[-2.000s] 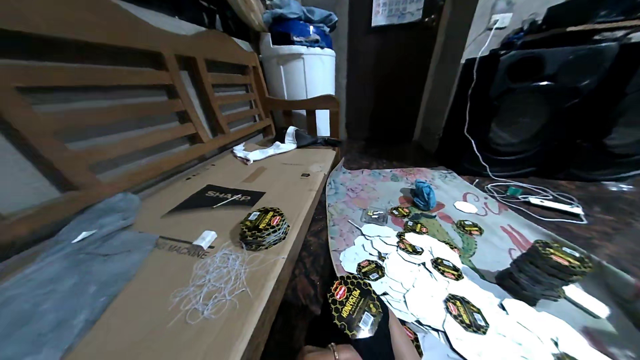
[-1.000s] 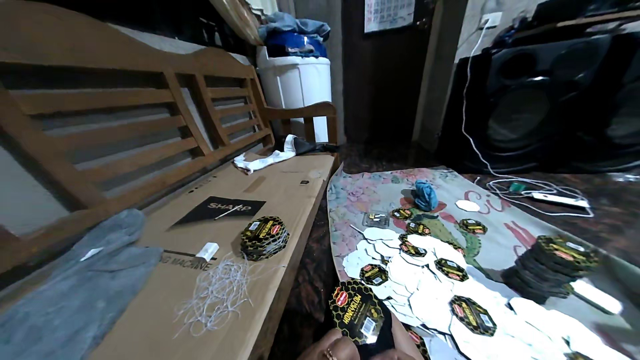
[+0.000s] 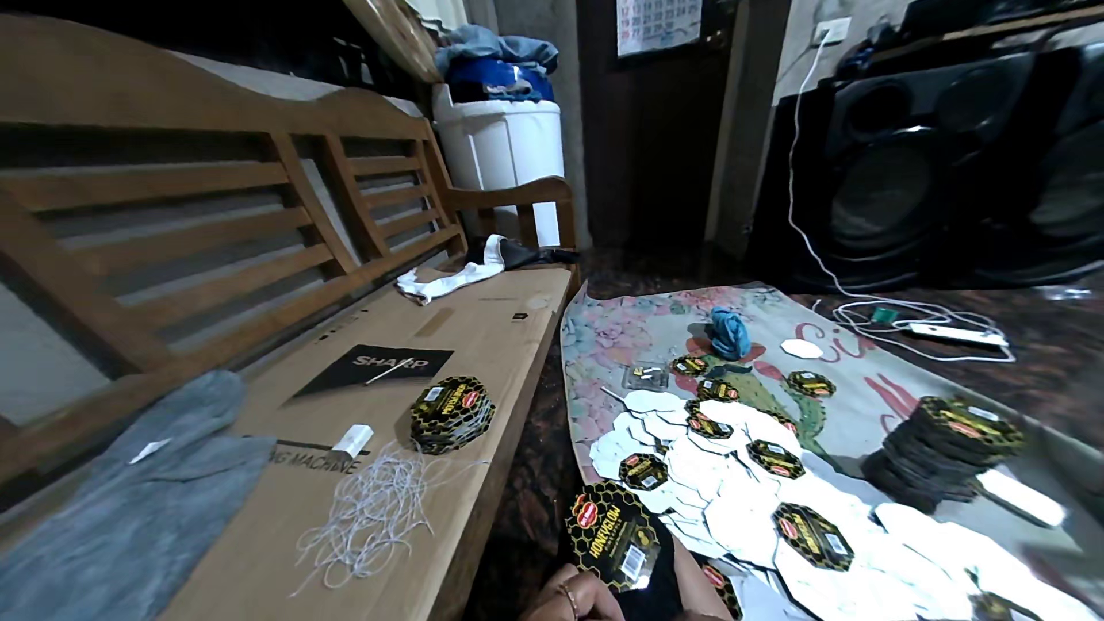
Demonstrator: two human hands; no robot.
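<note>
A black octagonal card tag with a yellow honeycomb print (image 3: 614, 536) is held upright at the bottom centre, with dark material behind it. My left hand (image 3: 576, 595), wearing a ring, has its curled fingers at the tag's lower left edge. Only part of my right hand (image 3: 700, 582) shows, at the tag's right side; its fingers are hidden. On the cardboard to the left lie a stack of similar tags (image 3: 450, 414) and a loose heap of white string (image 3: 371, 513). Many white octagonal pieces (image 3: 733, 509) and several printed tags (image 3: 812, 535) are spread on the floral mat.
A wooden bench (image 3: 345, 259) carries the flat cardboard (image 3: 492, 323) and a grey cloth (image 3: 147, 509). On the mat (image 3: 621, 328) stand a tall dark stack of tags (image 3: 940, 448) and a blue bundle (image 3: 729, 335). A power strip (image 3: 957, 332) lies beyond, near large speakers (image 3: 888, 172).
The fingers of my left hand have shifted a little at the tag's lower edge. The tag is held in nearly the same place, and the stacks and string have not moved.
</note>
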